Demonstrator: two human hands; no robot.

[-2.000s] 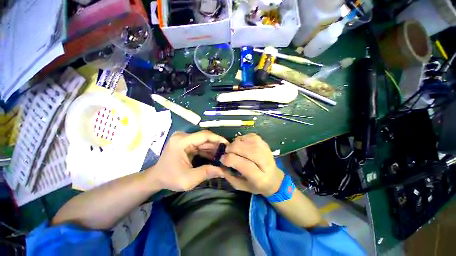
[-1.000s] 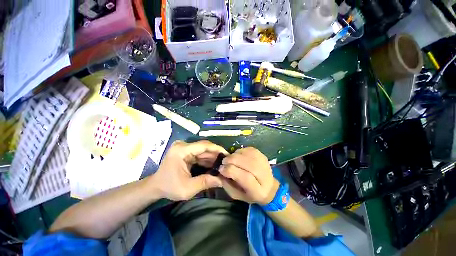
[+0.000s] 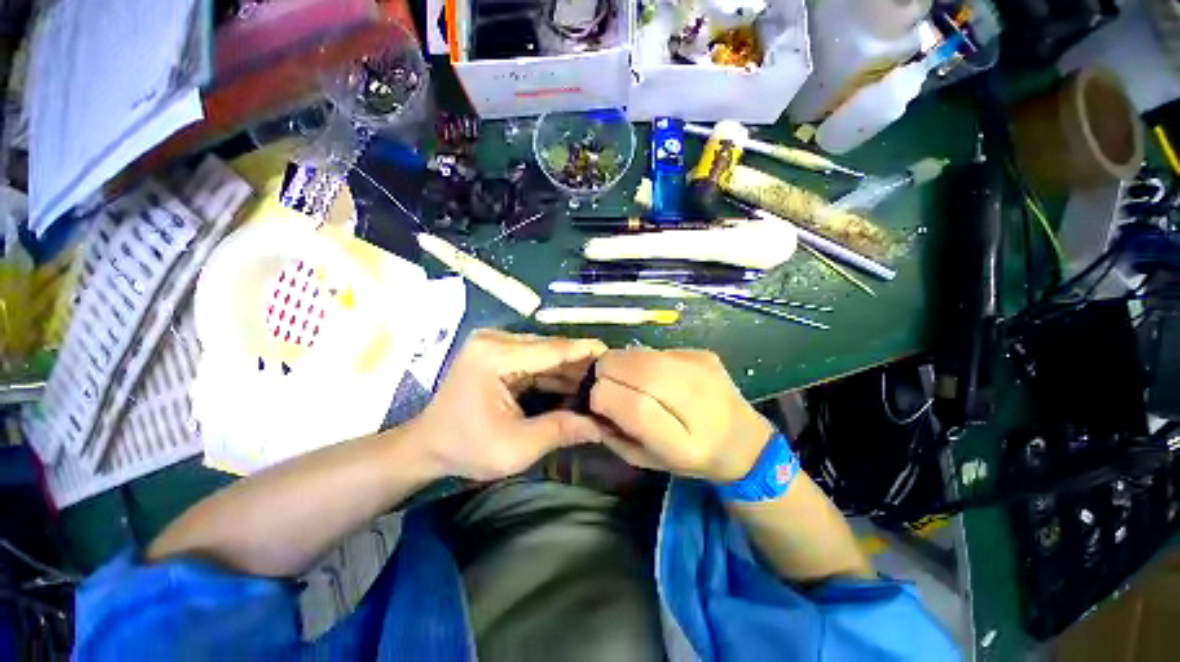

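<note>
My left hand [image 3: 498, 407] and my right hand [image 3: 673, 407] are bare and meet at the bench's front edge, above my lap. Between them they hold a small black electronic unit [image 3: 546, 401]. My left fingers and thumb curl around its left side. My right thumb and fingers pinch its right end. Most of the unit is hidden by the fingers, so its parts cannot be made out. A blue band is on my right wrist.
Slim tools and a thick off-white handle [image 3: 692, 243] lie beyond my hands. A clear screw cup [image 3: 584, 151], a blue tube [image 3: 668, 168] and white parts boxes [image 3: 550, 84] stand behind. A tape roll and sticker sheet [image 3: 246, 420] lie left, black cables and a black tray [image 3: 1093, 530] right.
My hands have stayed together around the black unit, with my right fingers now closed more over its right end. The whole view has shifted slightly, so the bench things appear a little further right.
</note>
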